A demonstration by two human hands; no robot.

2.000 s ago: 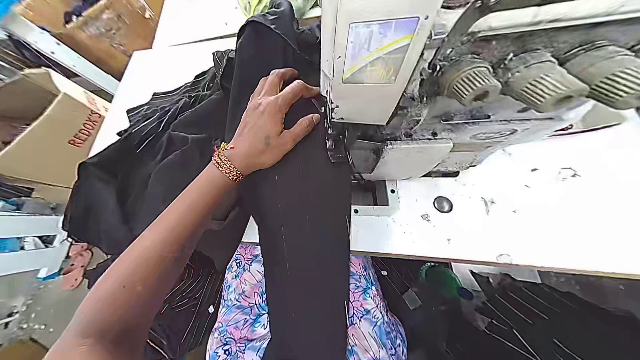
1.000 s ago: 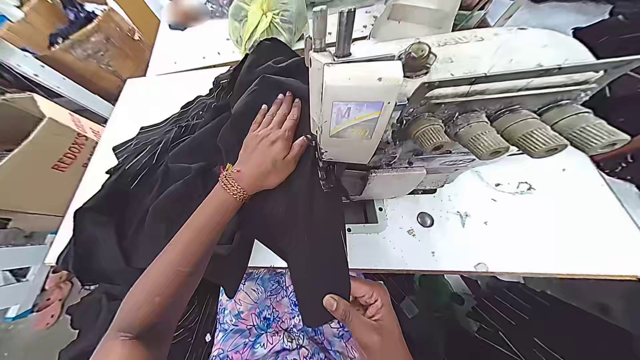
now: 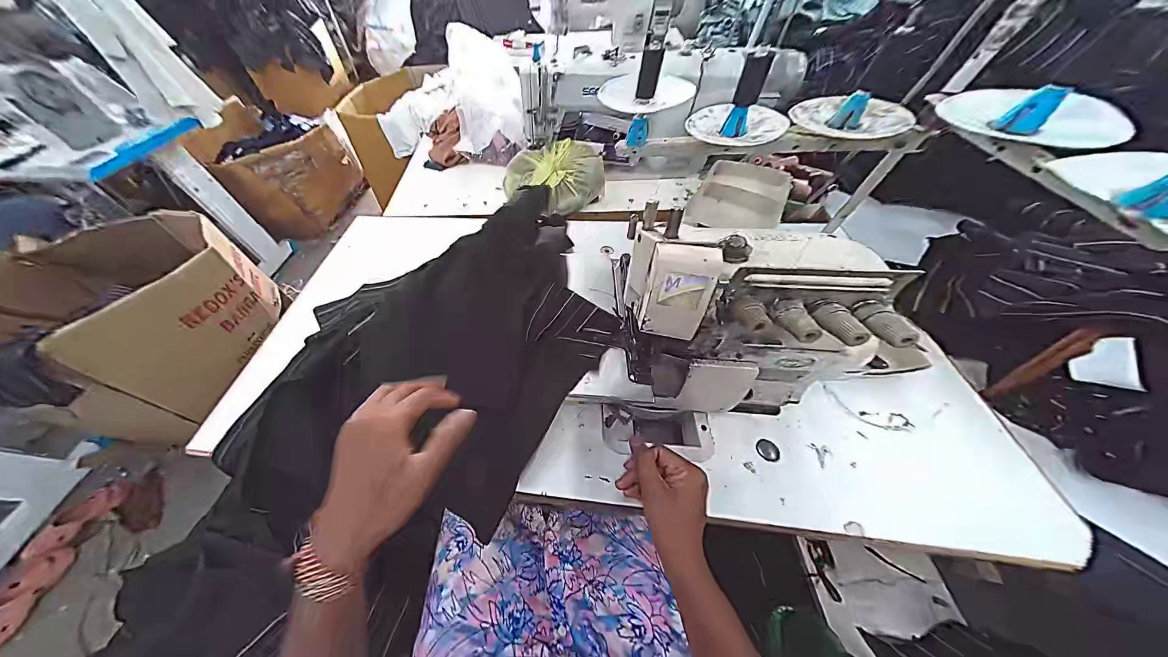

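Observation:
Black fabric pieces (image 3: 438,319) lie heaped on the white sewing table (image 3: 876,474), and part of the cloth hangs over its front edge. My left hand (image 3: 392,456), a bracelet at its wrist, is over the lower left of the cloth with thumb and fingers apart, holding nothing. To the right of the heap stands an overlock sewing machine (image 3: 675,292). My right hand (image 3: 666,484) is just in front of the machine's lower plate, thumb and fingers closed together. Whether something thin, such as thread, is between them cannot be told.
Thread cones on white discs (image 3: 646,91) stand behind the machine. A green plastic bag (image 3: 557,173) sits on the table beyond. On the left is an open cardboard box (image 3: 164,338) on the floor. More dark cloth (image 3: 1022,283) lies at the right, past the table edge.
The black cloth strip has left the machine's front and lies to its left. My left hand has lifted off the cloth; my right hand has let go of its lower end. The view is wider.

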